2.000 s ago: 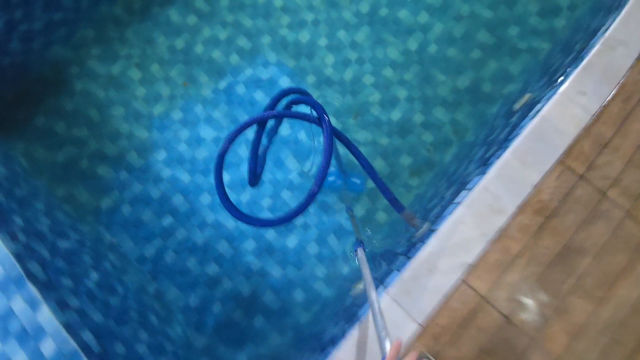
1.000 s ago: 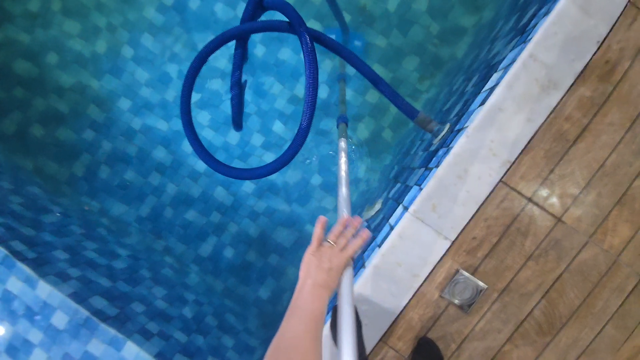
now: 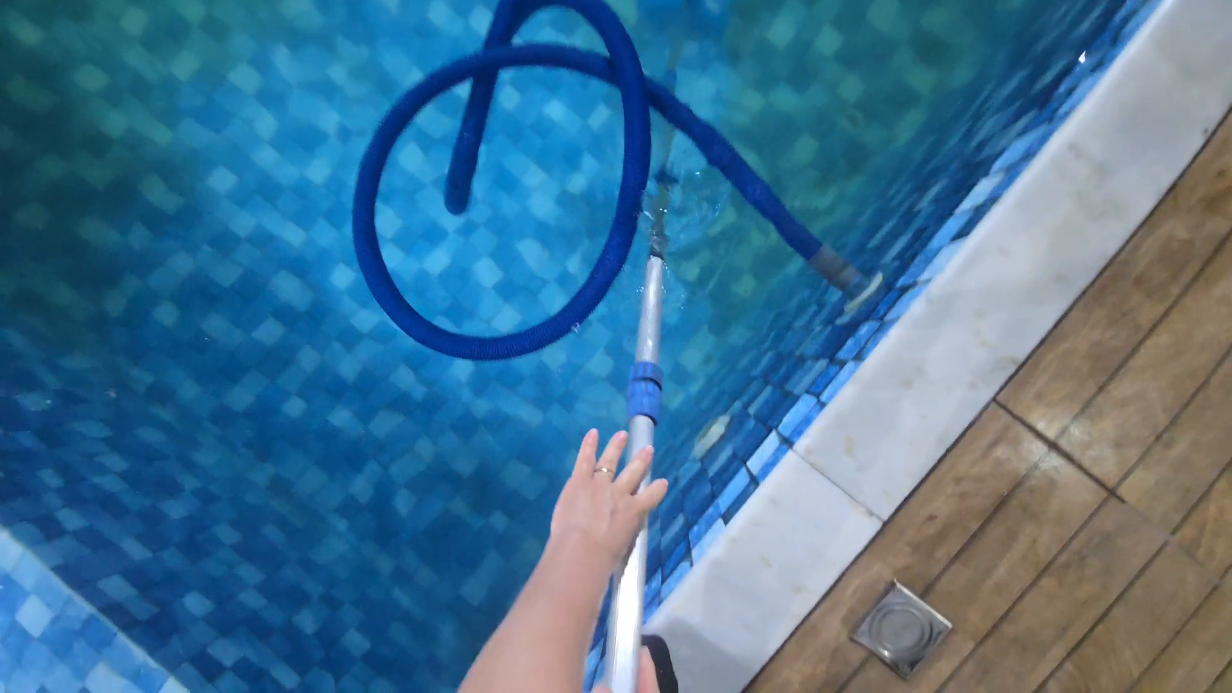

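Note:
My left hand [image 3: 604, 505], with a ring on one finger, lies against a silver telescopic pole [image 3: 651, 308], its fingers spread and not wrapped round it. At the bottom edge, my right hand [image 3: 647, 673] is partly in view, closed on the lower pole beside a dark thing I cannot make out. The pole has a blue locking collar [image 3: 645, 390] above my left hand, and its far part runs down into the pool water. A blue ribbed pool hose [image 3: 481, 346] floats in a loop to the left of the pole, its grey cuff [image 3: 835, 268] at the pool wall.
A pale stone coping [image 3: 962, 356] runs diagonally along the right side of the pool. Beyond it lie wood-look deck tiles [image 3: 1088, 423] with a square metal drain cover [image 3: 902, 628]. A lighter blue tiled ledge [image 3: 48, 626] is at the lower left.
The pole has slid toward me, its blue collar now much closer to my left hand and clear of the water. The hose loop has stayed nearly in place since one second ago.

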